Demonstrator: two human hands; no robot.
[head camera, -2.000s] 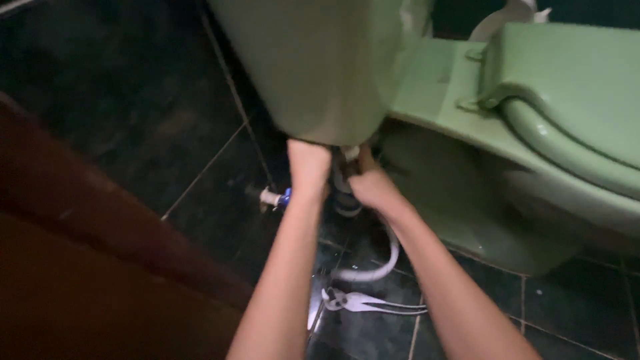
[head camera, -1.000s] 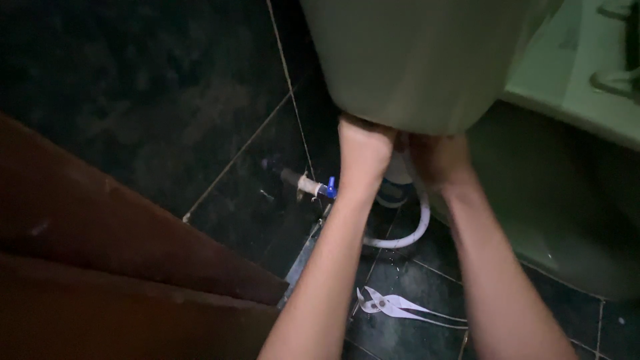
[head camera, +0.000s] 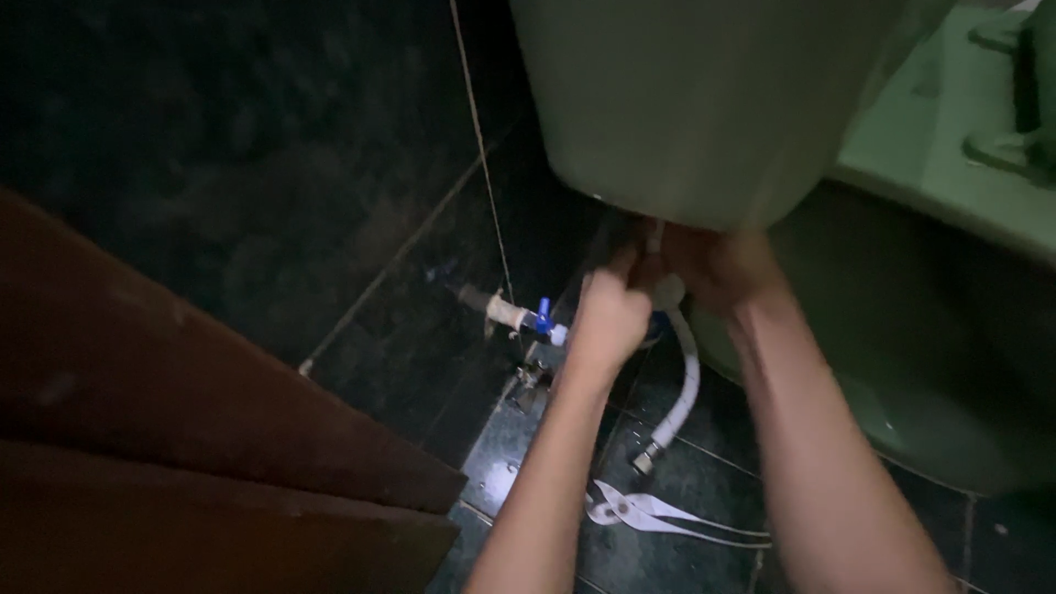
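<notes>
Under the green toilet tank (head camera: 693, 107), my left hand (head camera: 615, 301) reaches up, fingers bent near a small white fitting (head camera: 656, 235). My right hand (head camera: 734, 268) is beside it at the tank's underside, blurred, its fingers partly hidden. Between and below the hands hangs a white flexible hose (head camera: 689, 371), its upper part near the fingers and its lower end, with a metal nut (head camera: 646, 460), loose above the floor. Whether either hand grips the hose or the fitting cannot be told. Slip-joint pliers (head camera: 635, 510) lie on the tiles below, jaws to the left.
A valve with a blue handle (head camera: 544, 315) sticks out of the dark tiled wall left of my left hand. Below it is a small metal fitting (head camera: 532, 375). A brown wooden panel (head camera: 206, 396) fills the lower left. The toilet bowl's base (head camera: 874, 388) stands at right.
The hose's metal-nut end, not visible before, now shows above the pliers. My left hand is lower below the tank's edge than a second ago. The view has shifted closer to the tank.
</notes>
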